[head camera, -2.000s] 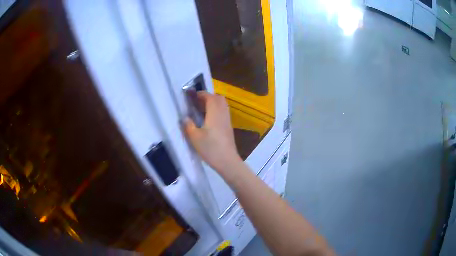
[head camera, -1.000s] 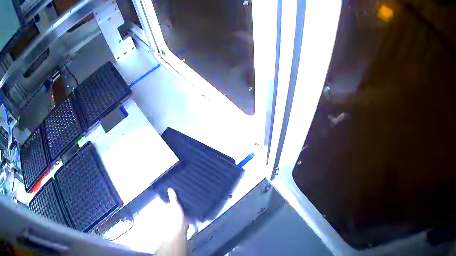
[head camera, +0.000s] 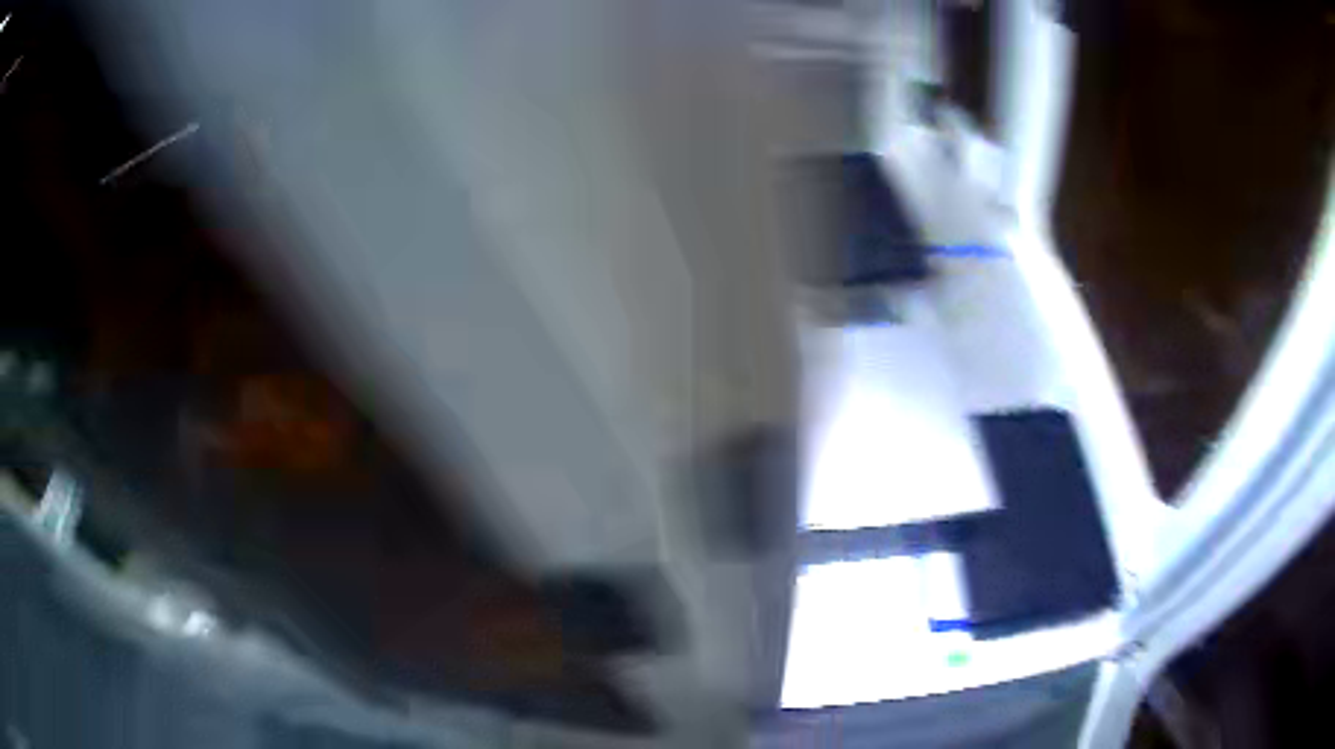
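The picture is strongly blurred. A dark component tray (head camera: 1037, 520) lies on the brightly lit white deck at the right, inside the machine. Another dark tray (head camera: 864, 220) shows further back, partly cut off by the door frame. A white-grey machine door frame (head camera: 483, 278) crosses the view in front of the deck, with a dark amber-brown window (head camera: 293, 424) at its left. Neither of my hands can be made out.
A white deck edge (head camera: 952, 688) runs along the machine's front. A curved white frame (head camera: 1244, 483) with a dark window stands at the far right. A blue line (head camera: 969, 252) lies near the back tray.
The view has swung, and the door frame now covers the deck's left part. The hand that was at the front tray is no longer visible. The front tray lies squarer to the deck.
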